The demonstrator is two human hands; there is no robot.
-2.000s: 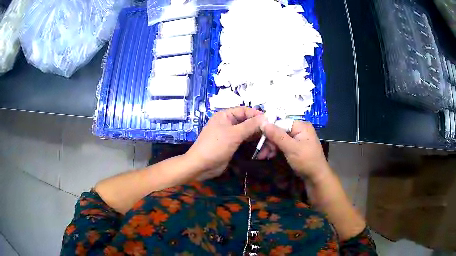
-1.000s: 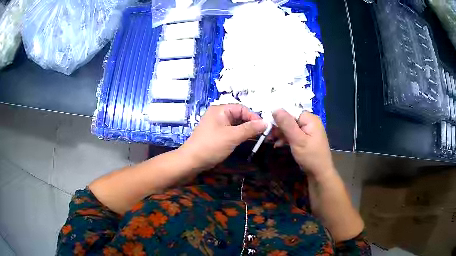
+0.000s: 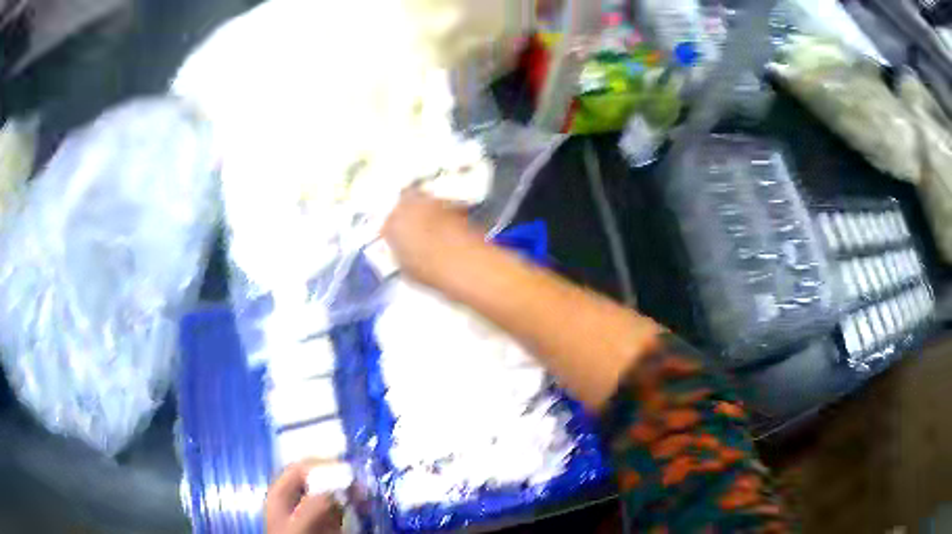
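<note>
My right hand point(image 3: 423, 235) reaches to the edge of the open bag of cream-white blocks point(image 3: 324, 136) behind the blue trays; its fingertips are blurred, and what they touch cannot be told. My left hand point(image 3: 305, 501), cut off by the bottom edge, holds a small white piece point(image 3: 330, 479) at its fingertips. White packed units point(image 3: 304, 399) stand in a column in the left blue tray point(image 3: 214, 417). A heap of thin white inserts point(image 3: 459, 386) fills the right blue tray point(image 3: 388, 513), partly under my right forearm.
A bulging clear poly bag point(image 3: 99, 261) lies at left. A stacked clear blister tray point(image 3: 754, 245) and a filled blister tray point(image 3: 877, 276) lie at right. A green-red packet point(image 3: 614, 89) and filled bags point(image 3: 851, 99) stand behind. A carton point(image 3: 887, 448) is below right.
The view has swung up and right. My hands have parted: the right has moved forward to the bag, the left is low over the left tray. The thin white stick between them is no longer visible.
</note>
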